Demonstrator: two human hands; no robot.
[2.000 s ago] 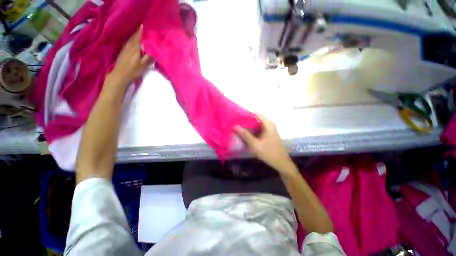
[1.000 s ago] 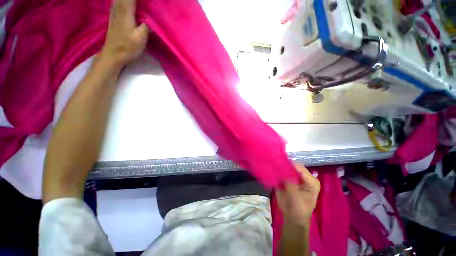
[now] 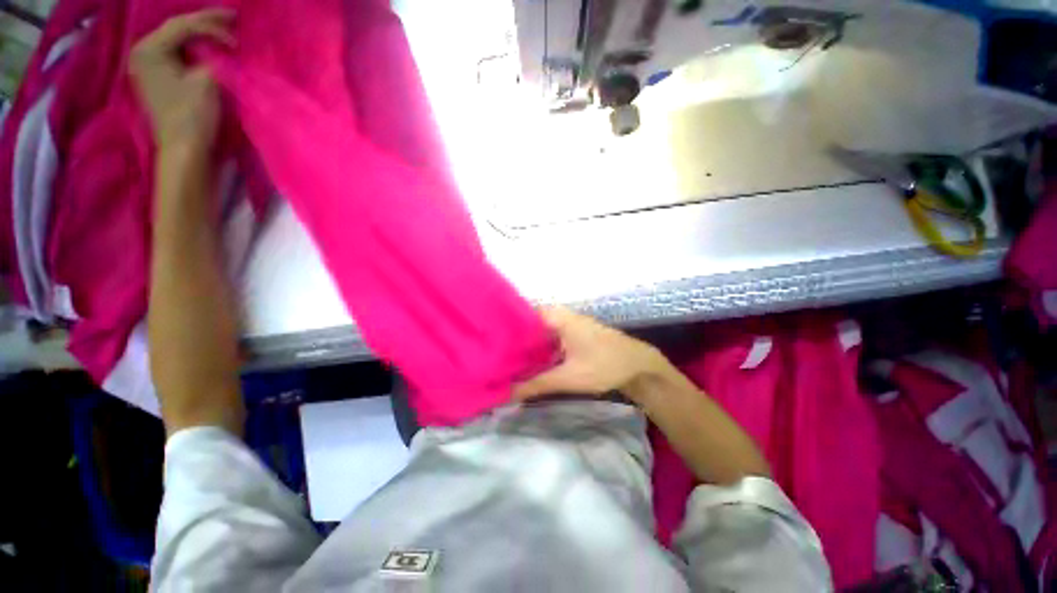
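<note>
A bright pink sleeve (image 3: 394,232) runs from the pink garment body (image 3: 104,174) at the upper left down over the table's front edge to my lap. My left hand (image 3: 180,87) grips the pink cloth at the upper left, fingers bent. My right hand (image 3: 585,357) holds the open end of the sleeve just below the table edge; some of its fingers are hidden by the cloth. A pale panel (image 3: 37,191) shows in the garment at the far left.
The sewing machine head (image 3: 742,58) stands at the upper right, its needle area (image 3: 620,99) beside a bright glare. Scissors with yellow and green handles (image 3: 945,220) lie right on the machine bed (image 3: 742,226). Pink garments (image 3: 823,440) hang below the table's measuring-tape edge (image 3: 742,290).
Since one second ago, the view has shifted. My right hand and the sleeve end have moved left, nearer my body's middle. The sleeve looks wider and flatter. Both hands still hold the pink cloth.
</note>
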